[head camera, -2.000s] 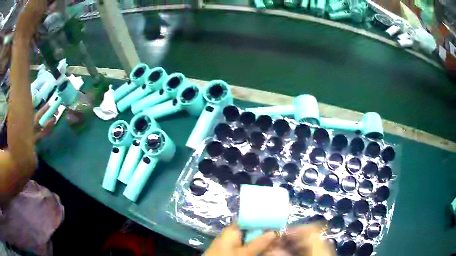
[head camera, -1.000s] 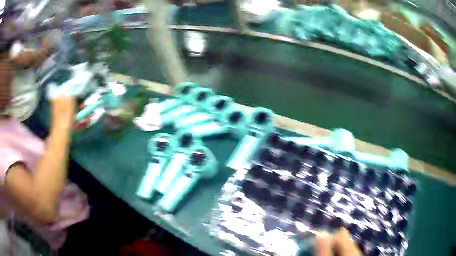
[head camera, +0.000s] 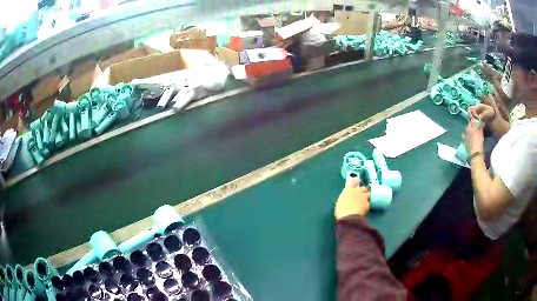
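My right hand (head camera: 352, 203), in a dark red sleeve, reaches to the right side of the bench. Its fingers are closed on the handle of a teal handheld device (head camera: 354, 162), whose ringed head points away from me. Two more teal devices lie against it, one with its barrel head (head camera: 380, 196) beside my fingers, the other with its head (head camera: 391, 179) further right. The clear blister tray with dark round caps (head camera: 183, 262) is at the lower left, cut off by the bottom edge. My left hand is not in view.
Two teal devices (head camera: 168, 217) lie behind the tray; several stand grouped at the left edge (head camera: 42, 269). White sheets (head camera: 412, 133) lie beyond my right hand. A neighbour's hands (head camera: 478, 120) work at the right. The dark green conveyor (head camera: 235, 141) runs behind the pale rail (head camera: 282, 166).
The view has swung to the right, so the tray now shows at the lower left. My right hand has left the tray and is on a device at the right.
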